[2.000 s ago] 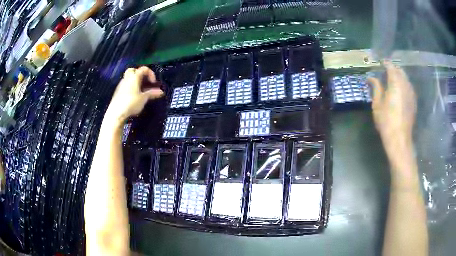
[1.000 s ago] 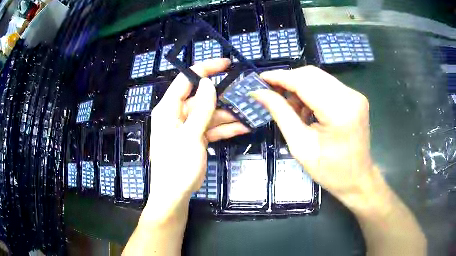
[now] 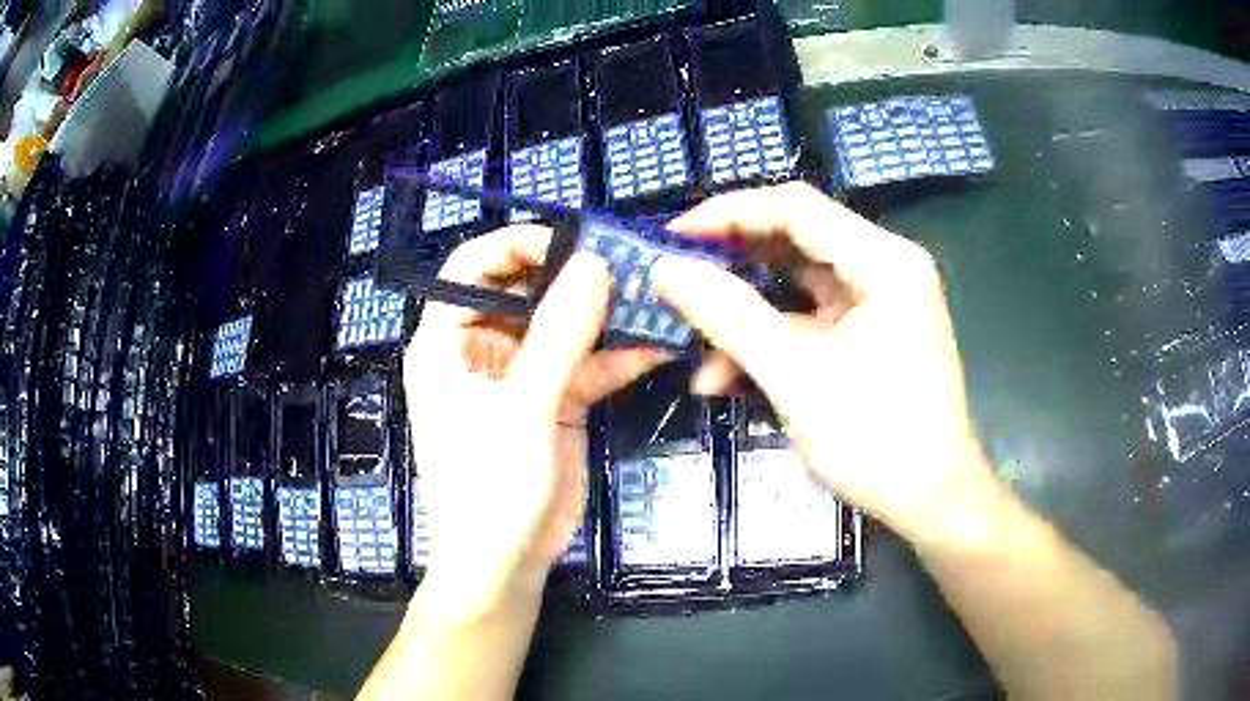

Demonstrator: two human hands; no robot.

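Note:
My left hand [image 3: 507, 342] grips a thin black front housing [image 3: 473, 295] with an open window at its left end, held above the tray. A pale blue keypad [image 3: 638, 288] lies at the housing's right half. My right hand [image 3: 836, 329] has its thumb on the keypad and its fingers around the housing's right end. The black blister tray [image 3: 658, 596] below holds housings with keypads in upright rows and a sideways row between. My hands hide the tray's middle. Whether the keypad is fully seated cannot be told.
Several keypads [image 3: 912, 137] lie at the right of the tray, by the pale strip [image 3: 1097, 52] and grey post [image 3: 977, 25]. Stacked black trays [image 3: 89, 411] stand at the far left. Clear plastic [image 3: 1199, 397] shows at the right edge.
My hands came together over the tray, with a housing and keypad in them. Since one second ago the keypad has gone from tilted to lying along the housing, which is now nearer level.

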